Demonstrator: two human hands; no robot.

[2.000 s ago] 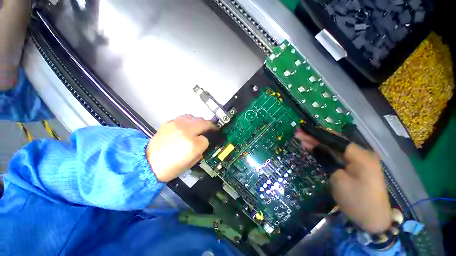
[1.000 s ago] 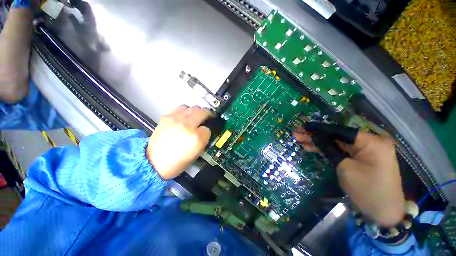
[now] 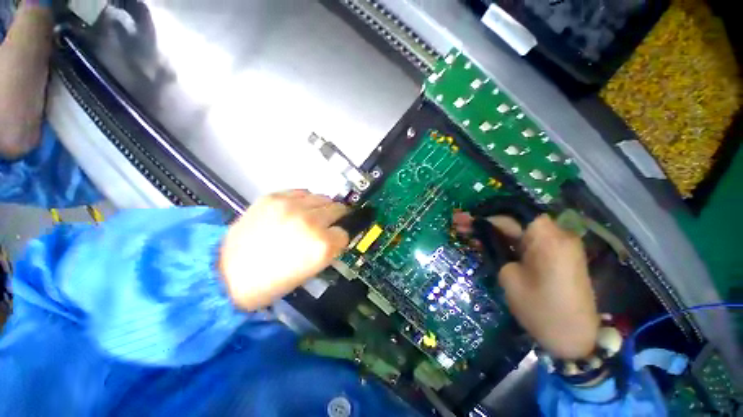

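The green main circuit board (image 3: 432, 204) lies in a black pallet in front of me, with a yellow block near its left edge. My left hand (image 3: 285, 244) rests at the board's left edge, its black-cotted fingertips beside the yellow block; whether it grips the edge is not clear. My right hand (image 3: 542, 281), with black finger cots, is over the board's right middle, fingertips close together and low on the parts. Whether it holds a small part cannot be told. A green side strip (image 3: 501, 130) with silver pads lies along the far edge.
Dark conveyor chain rails (image 3: 155, 155) run along both sides of shiny metal (image 3: 269, 89). Greenish pallet clamps (image 3: 358, 350) are at the near edge. Bins of grey components (image 3: 586, 28) and yellow components (image 3: 676, 98) stand at upper right. Another person's arm (image 3: 24, 89) is at upper left.
My right hand has moved left over the board and its fingers are bent more. My left hand stays at the left edge. The camera view has shifted slightly.
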